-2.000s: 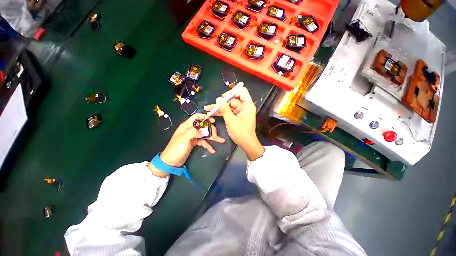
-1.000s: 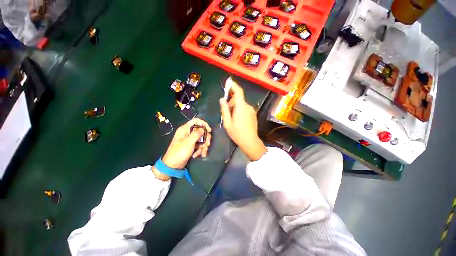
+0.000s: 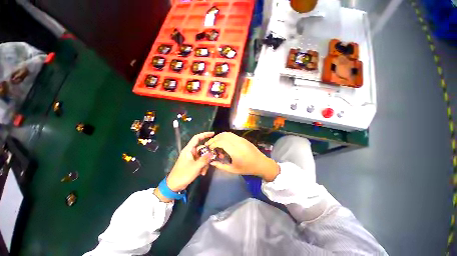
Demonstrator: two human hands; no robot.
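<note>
A small electronic module (image 3: pixel 204 151) with silver and dark parts is between the fingers of both hands. My left hand (image 3: pixel 188 165), with a blue wrist strap, grips it. My right hand (image 3: pixel 243 156) touches its right side; a dark piece shows under the right fingers, partly hidden. The pale pointed tool (image 3: pixel 177 135) lies on the green mat just beyond my left hand. A cluster of modules (image 3: pixel 146 129) lies left of the tool.
An orange-red tray (image 3: pixel 182 96) of modules is ahead. The white press base (image 3: pixel 260 102) at right carries copper-brown fixture blocks, one holding a module (image 3: pixel 302 59), and a red button (image 3: pixel 327 112). Loose parts lie at left. Another person's sleeve (image 3: pixel 22 55) shows far left.
The view has swung right. My right hand has let go of the pointed tool, now on the mat, and has come to the module beside my left hand.
</note>
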